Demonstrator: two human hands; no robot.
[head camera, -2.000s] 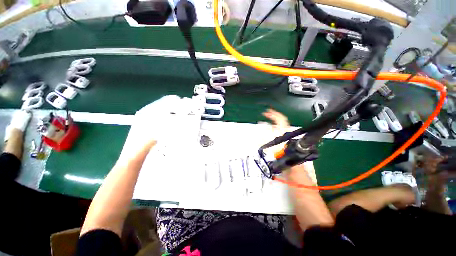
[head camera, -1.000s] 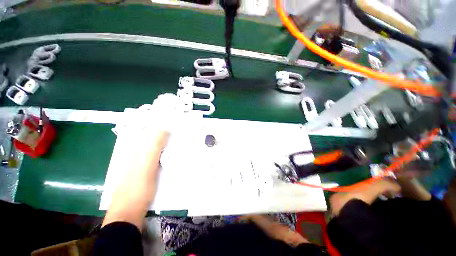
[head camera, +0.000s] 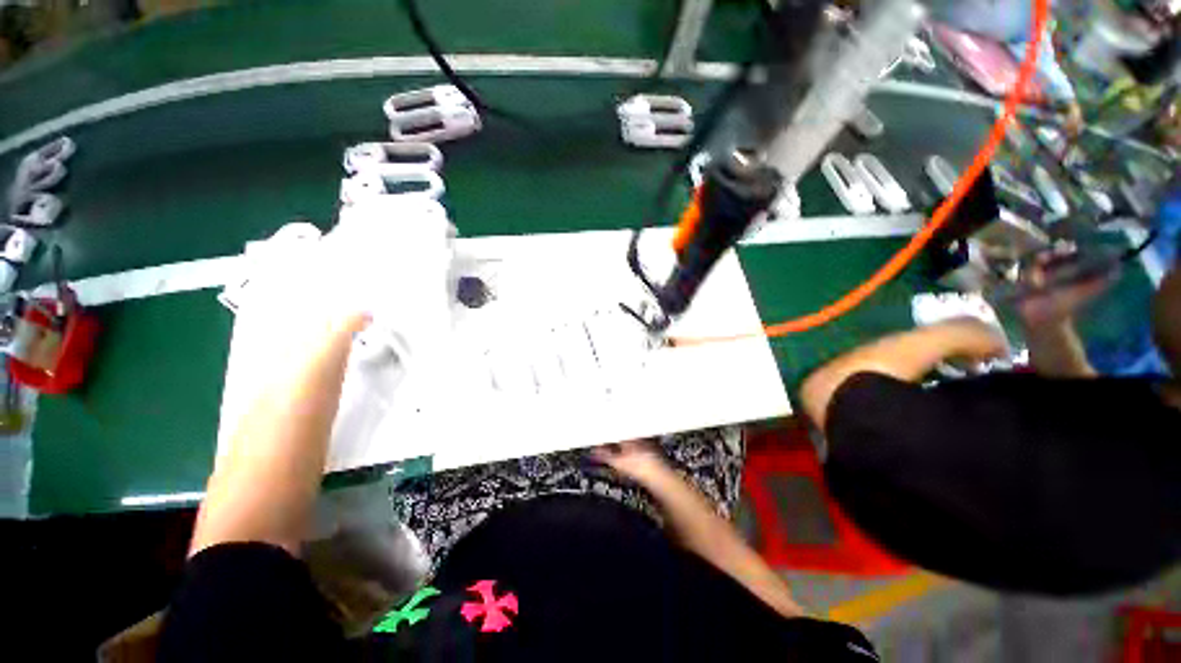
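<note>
My left hand (head camera: 308, 292), in a white glove, lies over the left part of the white board (head camera: 725, 376); glove and board blend, so its fingers and any held part cannot be made out. My right hand (head camera: 628, 459), bare and partly hidden, is low over my lap at the board's front edge. The power screwdriver (head camera: 710, 231), black with orange, hangs over the board's right side with no hand on it. A dark grey clump (head camera: 474, 292) lies on the board. White loop housings (head camera: 395, 158) stand beyond my left hand.
A green belt (head camera: 544, 175) with more housings (head camera: 655, 121) runs behind the board. A red bin (head camera: 55, 343) is at the left. An orange hose (head camera: 894, 266) curves at the right. Another person's arm (head camera: 907, 356) works at the right, above a red crate (head camera: 809, 505) on the floor.
The view has shifted. My right arm has come back from the screwdriver side to my lap. The screwdriver now hangs more upright. My left hand stays on the board's left part.
</note>
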